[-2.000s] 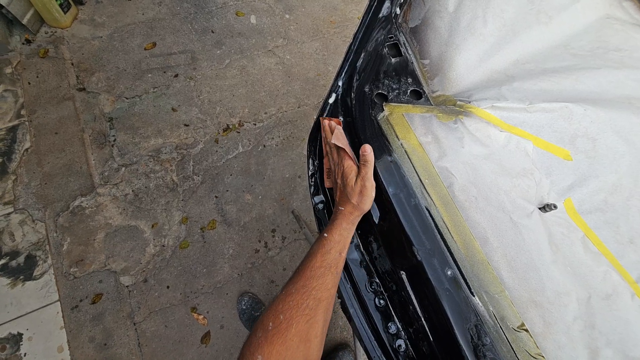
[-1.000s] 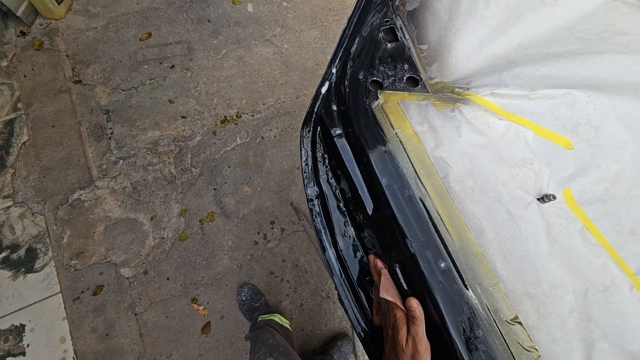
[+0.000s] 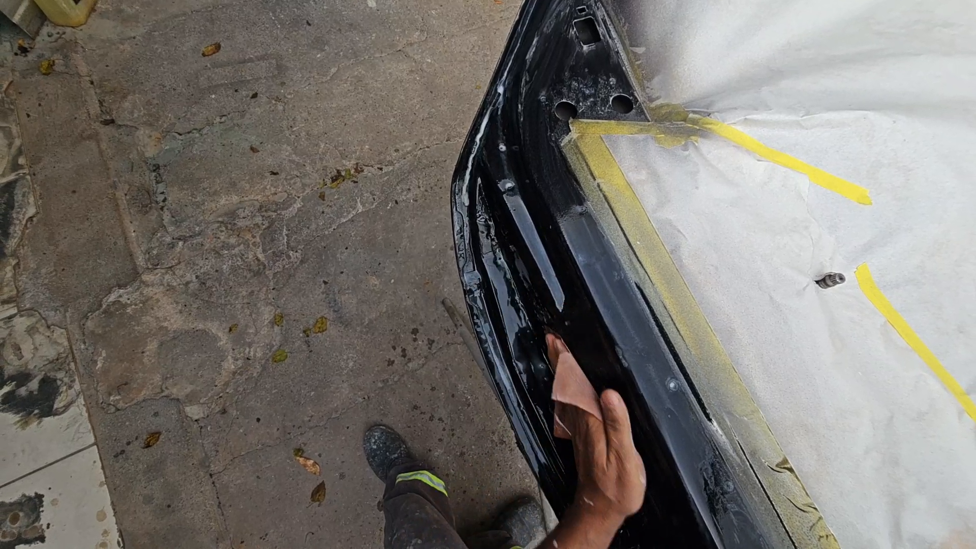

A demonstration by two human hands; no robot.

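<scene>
My left hand reaches up from the bottom edge, thumb at the right, its fingers pressing a folded reddish-pink sheet of sandpaper against a black car door panel. The sheet covers part of the fingers. Glossy wet-looking streaks and pale residue show on the panel, in the grooves along its left side. White masking sheet covers the area to the right, edged with yellow masking tape dusted with dark overspray. My right hand is not in view.
Cracked concrete floor with scattered leaves lies at the left. A boot and a dark trouser leg stand beside the panel. A yellow container is at the top left. A ridged metal stub pokes through the masking sheet.
My left hand was at the upper part of the panel two seconds ago, then low near the bottom edge. Since then it has moved back up a little along the groove, still with the sandpaper.
</scene>
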